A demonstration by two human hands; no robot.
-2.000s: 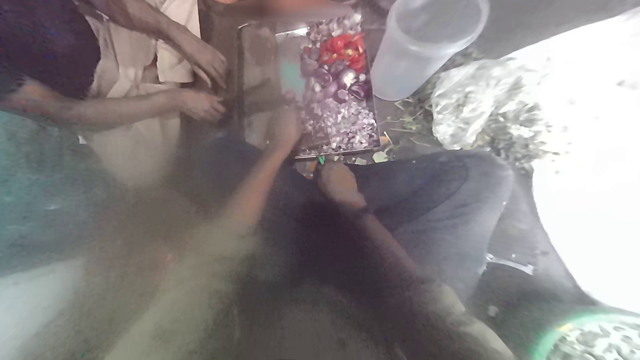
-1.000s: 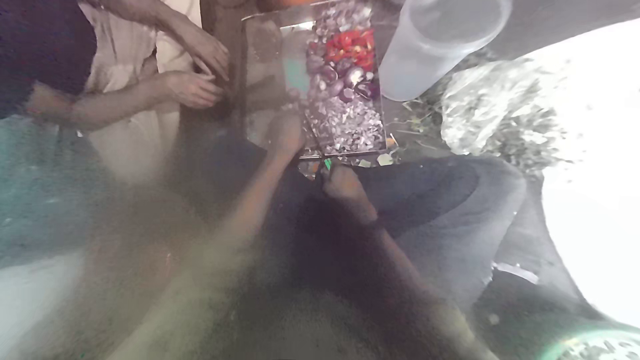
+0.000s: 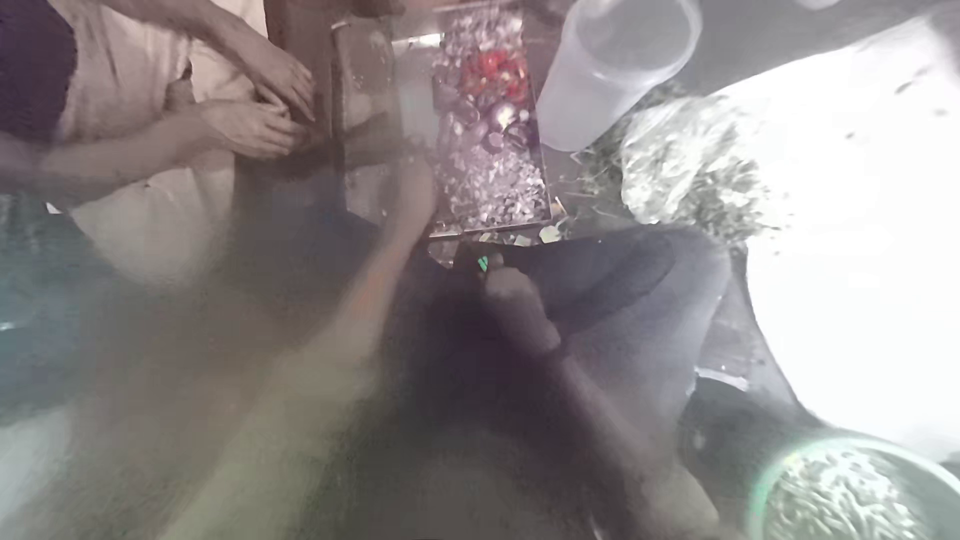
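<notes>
A metal tray (image 3: pixel 345 90) lies in front of me, hazy in the view. Along its right half are chopped onions (image 3: pixel 495 187), halved or whole purple onions (image 3: pixel 480 127) and red cut vegetable pieces (image 3: pixel 496 73). My left hand (image 3: pixel 415 180) is over the near part of the tray, left of the chopped onions; its fingers are blurred and I cannot tell what they hold. My right hand (image 3: pixel 514 289) is closed just below the tray's near edge, around something small with a green part (image 3: pixel 483 263), possibly a handle; its kind is unclear.
Another person's hands (image 3: pixel 255 127) rest left of the tray. A translucent plastic container (image 3: pixel 622 67) stands at its right, beside a clear plastic bag (image 3: pixel 667 161) and plant scraps. A green-rimmed bowl (image 3: pixel 761 487) of pale pieces is at lower right. Peel scraps (image 3: pixel 550 234) lie by the tray.
My left hand has moved up and away from my right hand, further over the tray, since one second ago. The dark, thin thing seen between my hands then no longer shows clearly.
</notes>
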